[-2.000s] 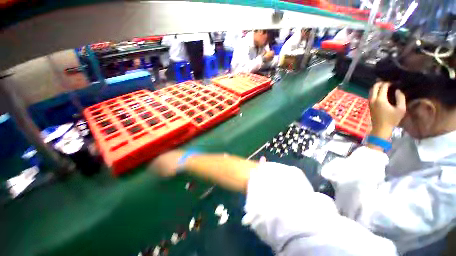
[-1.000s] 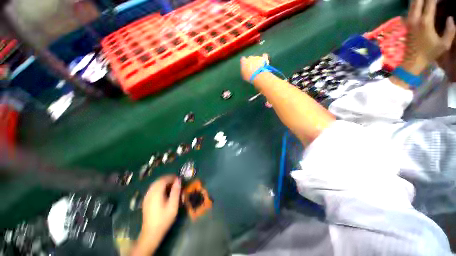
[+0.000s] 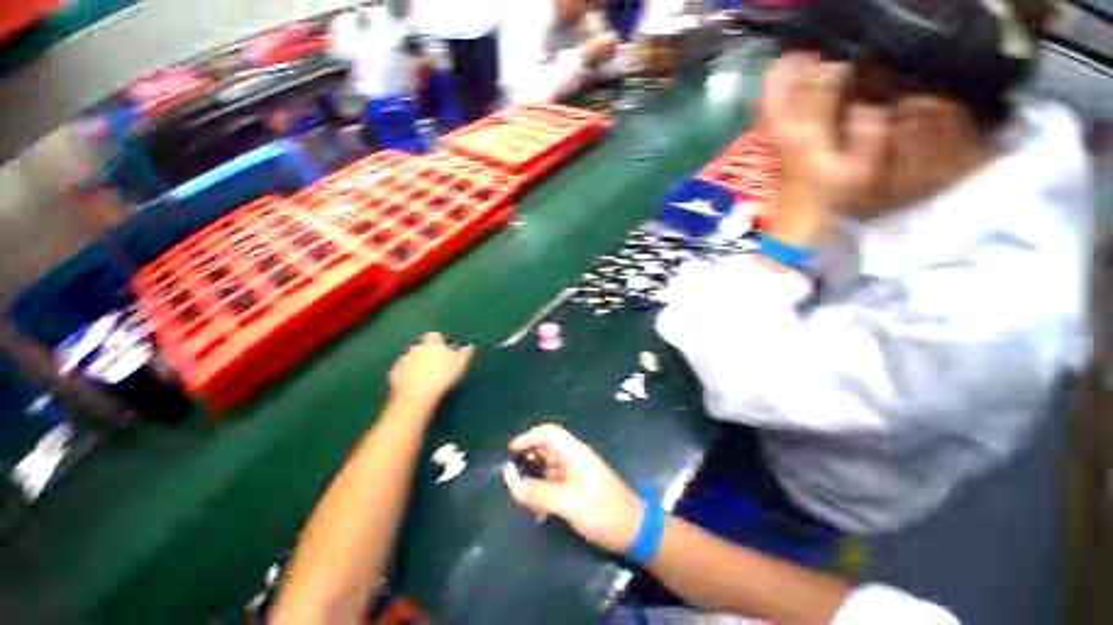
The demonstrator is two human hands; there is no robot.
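My right hand (image 3: 559,479), with a blue wrist strap (image 3: 647,527), holds a small dark round unit (image 3: 530,464) between thumb and fingers above the green mat (image 3: 586,409). My left hand (image 3: 427,369) is stretched forward over the mat, palm down. A small dark spot shows at its fingertips; whether it is held is unclear. Part of the orange fixture (image 3: 403,610) shows at the bottom edge. A few blurred small parts (image 3: 266,588) lie left of my left forearm, which hides the area behind it.
Red gridded trays (image 3: 262,275) stand along the far left. Torn white scraps (image 3: 449,462) lie between my hands; pink round pieces (image 3: 549,336) lie beyond. A neighbour (image 3: 879,317) sits close at right, beside many small parts (image 3: 635,269), a blue bin (image 3: 698,208) and another red tray (image 3: 747,169).
My right hand has come back from the far side of the mat and now holds the dark unit. My left hand has moved forward from beside the orange fixture. The view has shifted.
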